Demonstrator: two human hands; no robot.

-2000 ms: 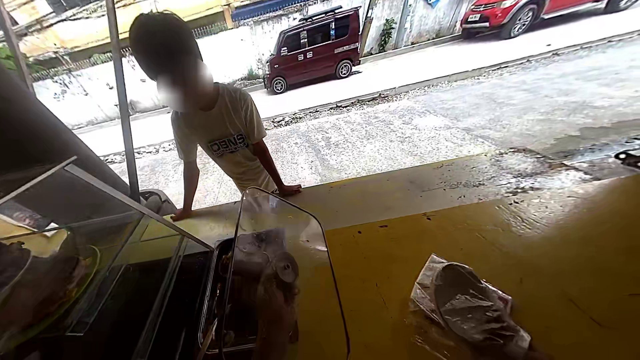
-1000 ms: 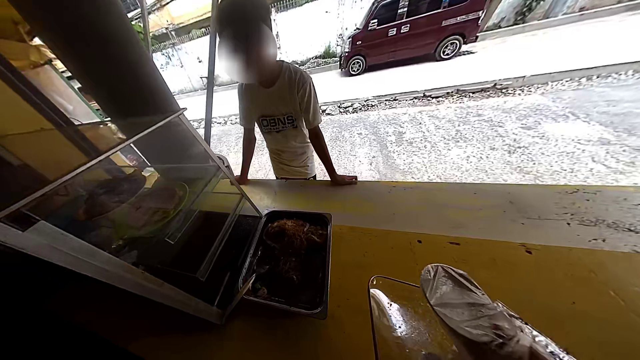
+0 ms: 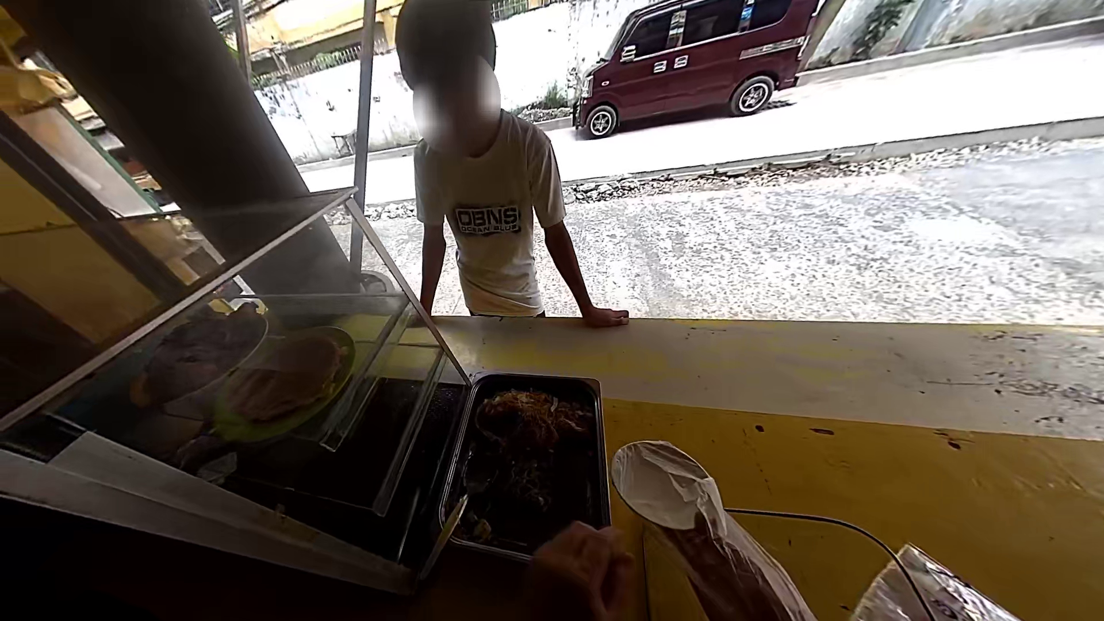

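My left hand is dark and blurred at the bottom centre, its fingers curled, just below the near edge of a metal tray. Whether it holds anything is unclear. Shredded, browned food lies in the tray, with a spoon or ladle handle leaning over its left corner. To the tray's right, my right hand shows dimly through clear plastic and seems to grip an oval, plate-like thing covered in plastic. A transparent lid with a dark rim lies to the right, partly behind the plastic.
A glass display case with plates of food stands on the left. A person stands across the counter, a hand on its edge. At bottom right is a plastic package. A maroon van is on the road behind.
The transparent lid, over the tray two seconds ago, has moved right and the tray is uncovered. The plastic-covered thing has come beside the tray. My left hand now shows near the tray.
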